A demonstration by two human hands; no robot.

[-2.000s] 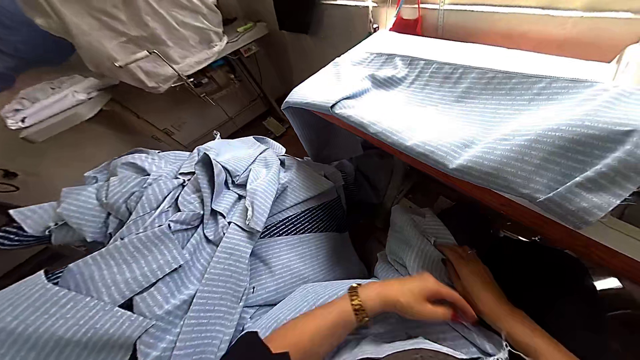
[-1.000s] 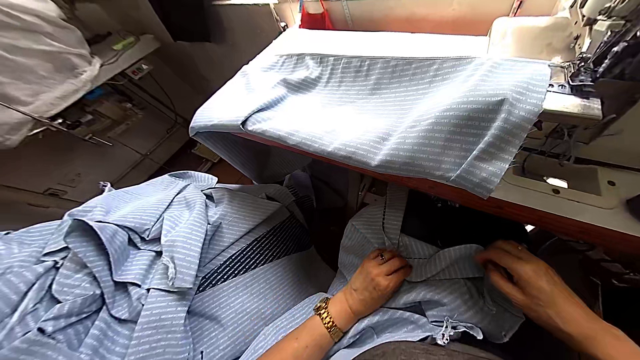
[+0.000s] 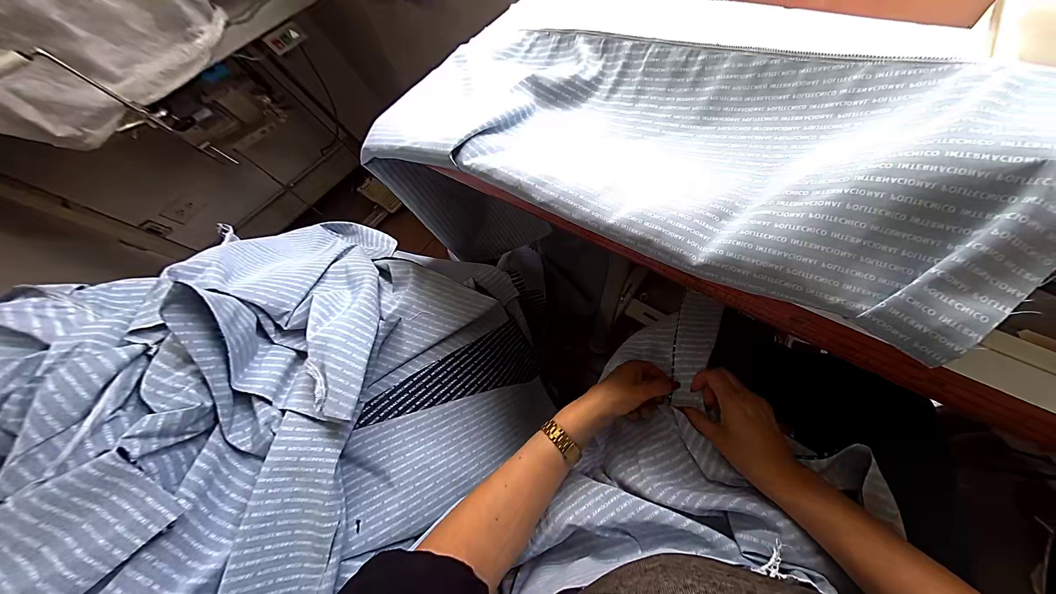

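Note:
Striped blue-grey printed fabric point(image 3: 627, 511) lies over my lap below the table edge. My left hand point(image 3: 631, 389), with a gold watch point(image 3: 562, 441) on its wrist, pinches this fabric near a dark seam. Close on its right, my right hand point(image 3: 730, 421) grips a narrow band point(image 3: 689, 399) of the same fabric between thumb and fingers. A strip point(image 3: 697, 330) of the cloth runs up from the hands toward the table edge. Fingertips of both hands partly hide the held cloth. Loose white threads point(image 3: 774, 563) hang at the lower edge.
A large heap of the same fabric point(image 3: 272, 330) spreads at the left, with a dark striped band point(image 3: 454, 371) across one piece. Ahead, a fabric panel point(image 3: 784, 165) drapes over the table's red-brown edge point(image 3: 833, 340). White cloth point(image 3: 107, 58) and a machine table stand at upper left.
My right hand has moved left, close beside my left hand, and the cloth between them is now held nearer together. The view has shifted since the earlier frames.

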